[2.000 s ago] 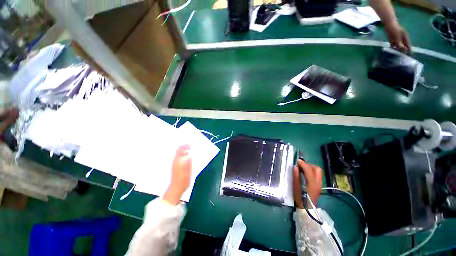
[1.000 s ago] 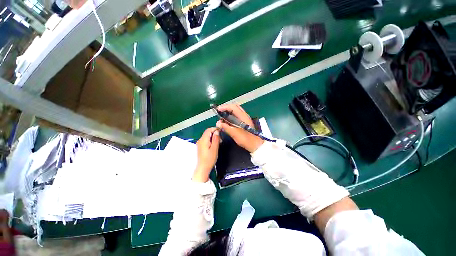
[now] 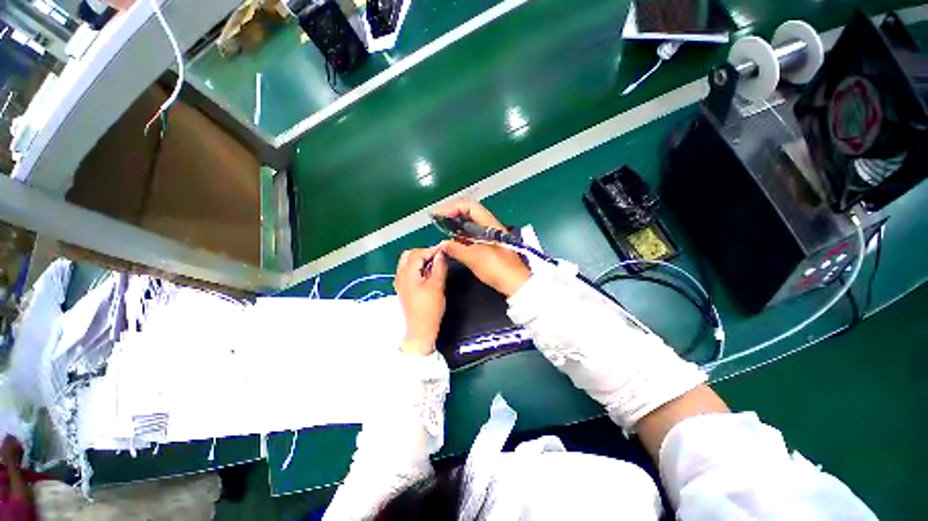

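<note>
My right hand (image 3: 486,247) holds the black pen-like soldering iron (image 3: 470,232), its tip pointing up-left. My left hand (image 3: 420,295) is beside it, fingertips pinched at the upper left of the dark solar panel (image 3: 476,310). A thin white lead wire (image 3: 358,282) curves up to these fingers; its pinched end is too small to see. Both hands cover the panel's top edge. White-backed panels with leads (image 3: 254,356) lie overlapping at the left.
The iron stand (image 3: 623,201) with a yellow sponge (image 3: 648,244) stands right of the panel. Farther right are a black soldering station (image 3: 748,204), white reels (image 3: 755,69) and a black fan (image 3: 857,127). Behind a pale rail (image 3: 377,237), the green conveyor carries a panel (image 3: 680,18).
Both hands have come together over the panel; my left hand has left the white sheets and taken the lead. My right hand has swung the iron up-left. The conveyor panel has moved up and right in view.
</note>
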